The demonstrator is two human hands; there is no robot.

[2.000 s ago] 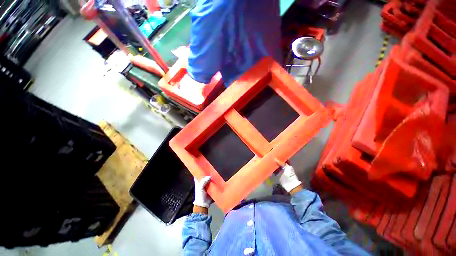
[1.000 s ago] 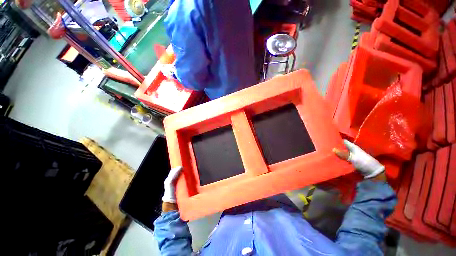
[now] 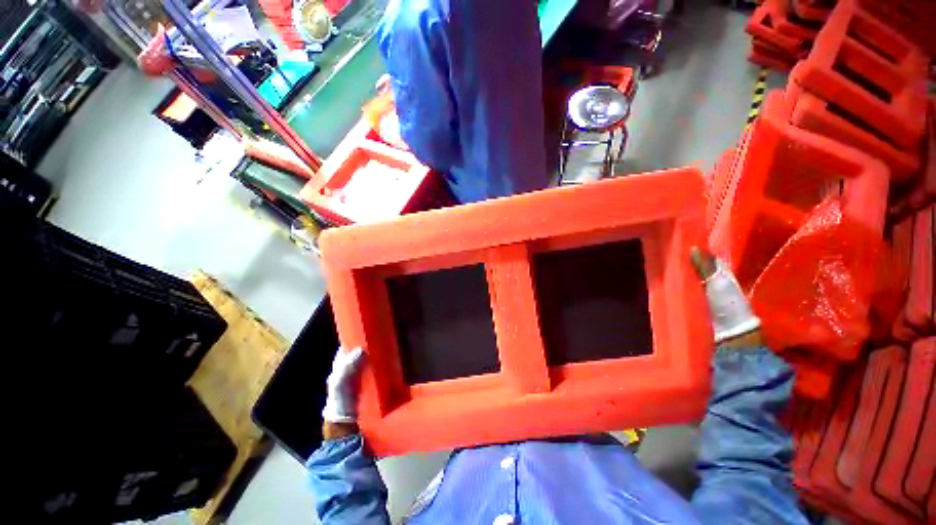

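Observation:
A red-orange foam tray [image 3: 518, 381] with two rectangular pockets is held up in front of my chest. Both pockets look dark inside, with a foam bar between them. My left hand [image 3: 344, 386], in a white glove, grips its left edge near the lower corner. My right hand [image 3: 727, 300], also gloved, is at its right edge; some of its fingers are hidden by the foam. A black plastic crate [image 3: 273, 395] stands on the floor to the left, partly hidden by the tray.
A person in a blue smock [image 3: 467, 97] stands ahead at the green bench [image 3: 334, 95]. Another foam tray [image 3: 411, 188] lies on the bench end. A stool [image 3: 598, 108] stands beyond. Black crate stacks and a pallet [image 3: 234, 379] are left; foam stacks [image 3: 862, 441] and a shiny red bag [image 3: 821, 282] are right.
The tray was tilted two seconds ago and has turned nearly level. My right hand has moved from its lower edge to its right edge. My left hand stays on the left side.

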